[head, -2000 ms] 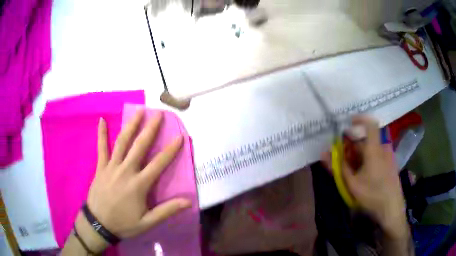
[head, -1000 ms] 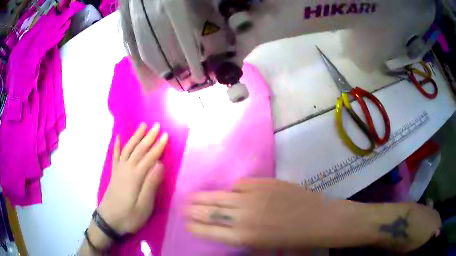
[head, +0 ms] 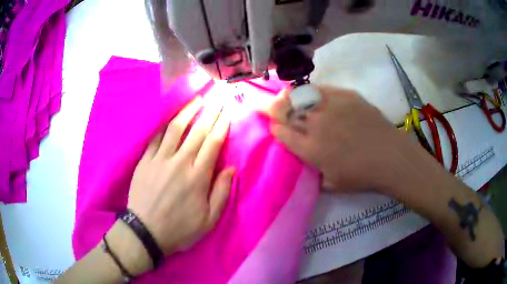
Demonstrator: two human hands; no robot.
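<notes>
A magenta cloth panel (head: 114, 119) lies on the machine table, its upper part at the needle area of the white sewing machine (head: 333, 22). A paler pink layer (head: 281, 233) shows along its lower right edge. My left hand (head: 180, 172) lies flat on the magenta cloth, fingers apart, fingertips near the lamp glare. My right hand (head: 333, 138) is at the cloth just right of the needle area, its fingers bent down onto the fabric's folded edge. The presser foot and needle are lost in the glare.
Shears with yellow and red handles (head: 414, 105) lie right of my right hand, partly behind the forearm. Small red-handled scissors (head: 492, 111) lie at the far right. A printed ruler (head: 356, 224) runs along the front edge. Cut magenta pieces (head: 33, 105) are piled at the left.
My right hand has moved up from the lower cloth to beside the needle. The cloth's right side is now bunched and turned, showing more magenta. The shears, earlier in my right hand, lie on the table.
</notes>
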